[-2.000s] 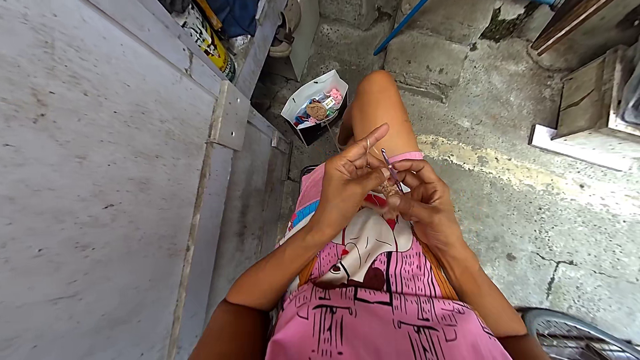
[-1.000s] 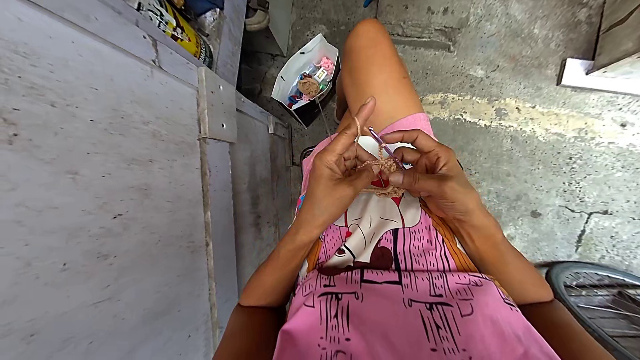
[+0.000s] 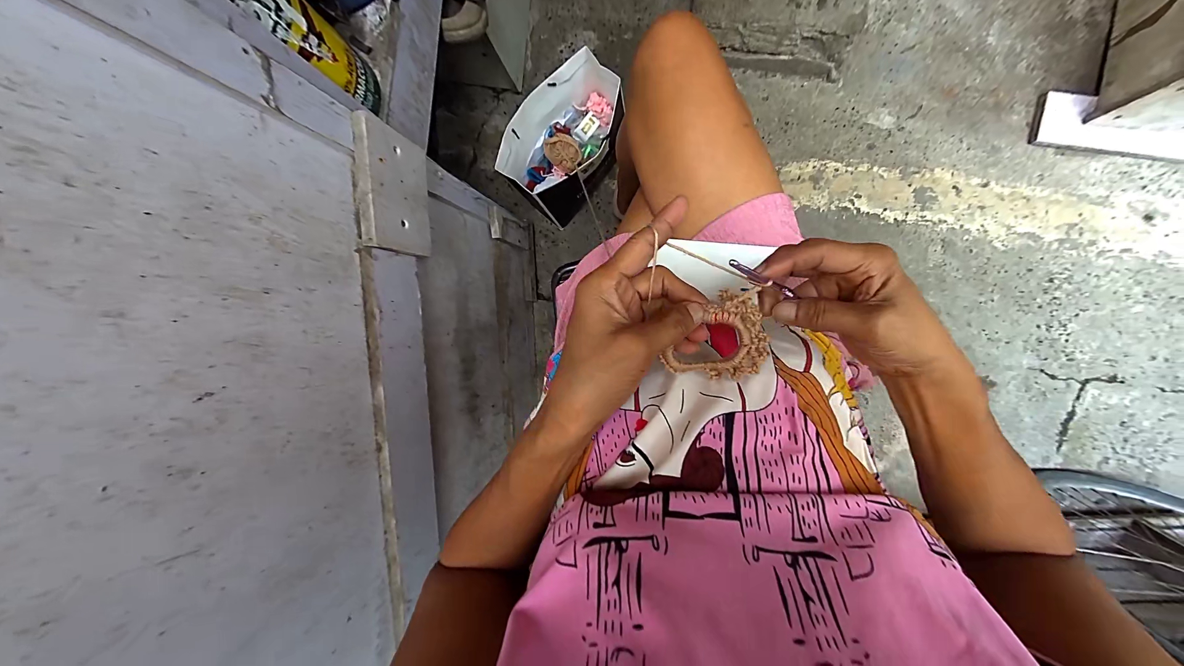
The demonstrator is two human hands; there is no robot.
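A ring-shaped piece of tan crochet [image 3: 745,351] hangs above my lap, its upper left edge pinched between the thumb and fingers of my left hand [image 3: 638,305]. Tan yarn loops around the raised left index finger and runs across to a purple metallic crochet hook [image 3: 760,277]. My right hand [image 3: 846,296] grips that hook beside the ring's upper right edge, with yarn at the hook. From the left hand a strand goes down to a tan yarn ball [image 3: 561,152] in an open paper bag [image 3: 518,139] on the ground.
Pink yarn [image 3: 598,106] and small packets share the bag. A whitish wooden panel [image 3: 203,370] stands close on my left. Part of a wheel [image 3: 1101,490] shows at lower right, and a pale-edged wooden object [image 3: 1142,83] at upper right. The floor is rough concrete [image 3: 943,120].
The crochet ring is now spread and visible between my hands, where earlier it was bunched up. My right hand and the hook have moved apart from my left hand.
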